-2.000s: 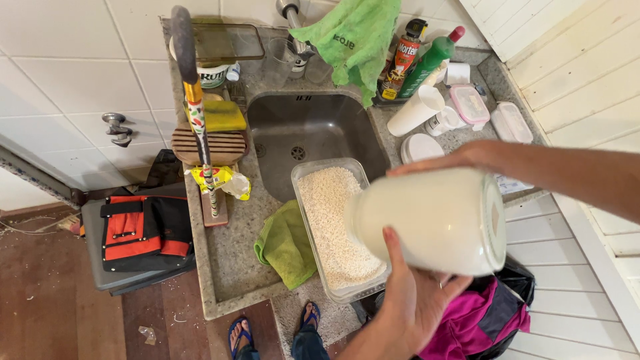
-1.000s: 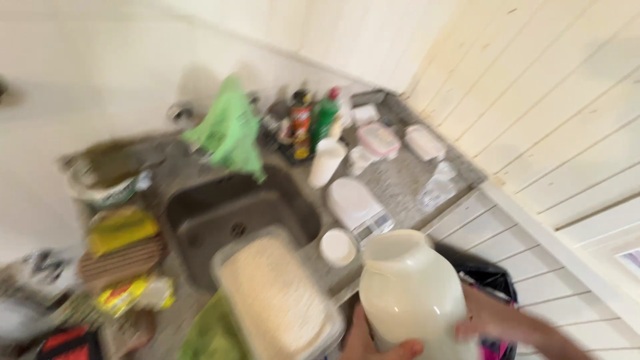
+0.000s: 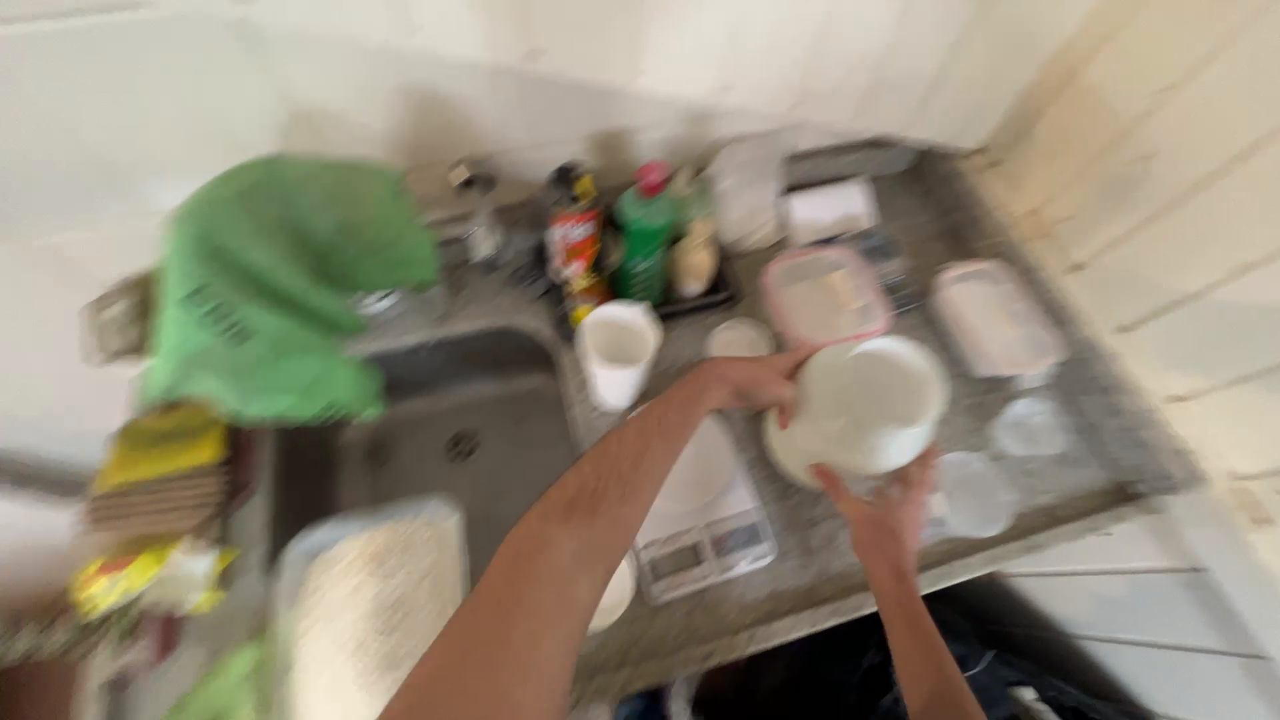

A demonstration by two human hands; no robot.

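Observation:
A large whitish jar [image 3: 855, 410], its wide mouth towards me, is between my two hands over the right part of the stone counter. My left hand [image 3: 755, 385] grips its left side near the rim. My right hand [image 3: 885, 500] holds it from below and the right. Left of the jar lies a white kitchen scale [image 3: 705, 510], partly hidden by my left forearm. At the lower left, a clear plastic container [image 3: 375, 610] full of pale granules stands by the sink. The picture is blurred.
The steel sink [image 3: 430, 450] lies left, with a green cloth [image 3: 270, 290] hanging above it. A white cup [image 3: 618, 350], a green bottle [image 3: 645, 235] and a spray can [image 3: 575, 240] stand behind. Plastic tubs [image 3: 825, 295] [image 3: 1000, 315] and clear lids [image 3: 975, 490] lie around the jar.
The jar was tilted over the container of granules two seconds ago; it is now over the counter to the right, away from it. The view has swung to the right and closer.

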